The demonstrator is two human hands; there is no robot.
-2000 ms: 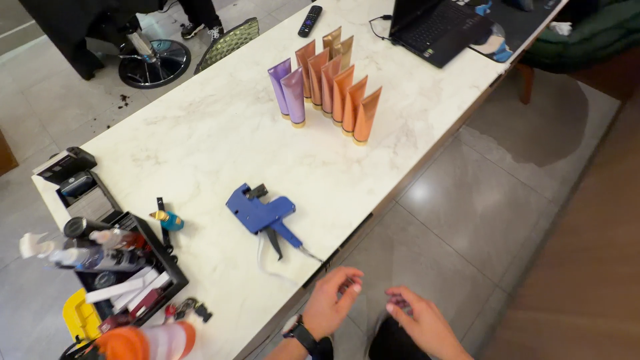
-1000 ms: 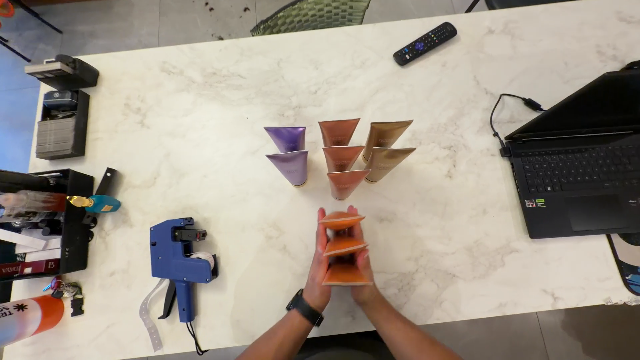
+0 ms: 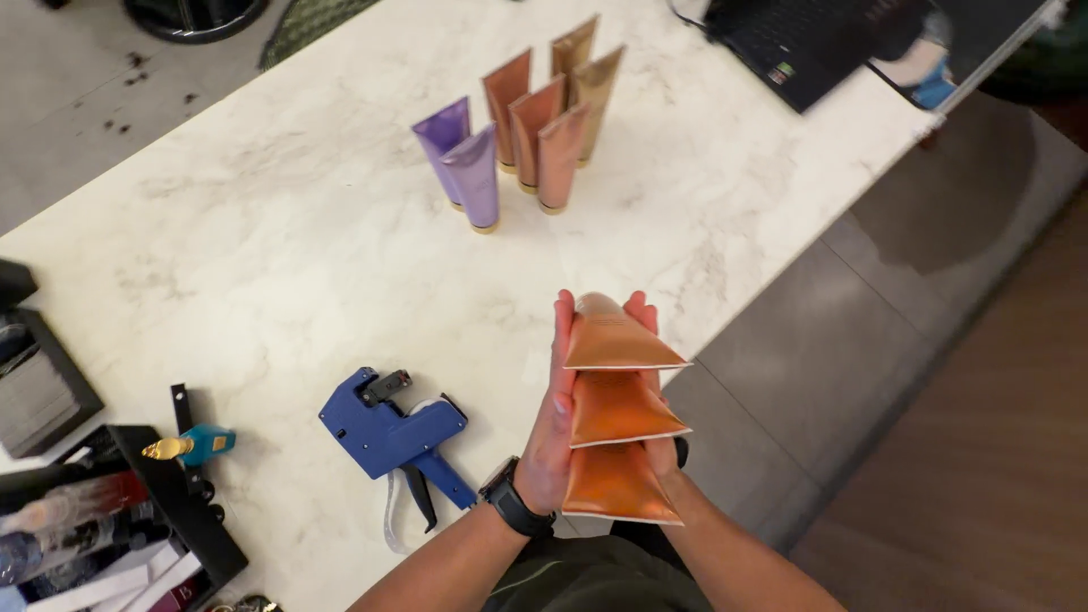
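Observation:
Three orange squeeze tubes (image 3: 625,408) are pressed in a row between my left hand (image 3: 548,433) and my right hand (image 3: 659,442), above the table's near edge. My left wrist wears a black watch. Beyond my hands, two purple tubes (image 3: 476,183) stand on the marble-patterned table (image 3: 280,280), beside three copper-pink tubes (image 3: 561,157) and two gold-brown tubes (image 3: 599,85). To the left of my hands lies a blue price labelling gun (image 3: 395,438) with a strip of labels hanging from it. My right fingers are partly hidden behind the tubes.
A black organizer (image 3: 183,501) with spray bottles stands at the lower left, a small teal bottle (image 3: 208,444) with a gold top at its edge. Another black tray (image 3: 55,374) sits behind it. An open laptop (image 3: 790,51) is at the upper right, near the table's edge.
Two seconds ago my hands were apart and empty, and the orange tubes stood with the others. One second ago both hands were around the orange tubes; now they hold them. The view has turned.

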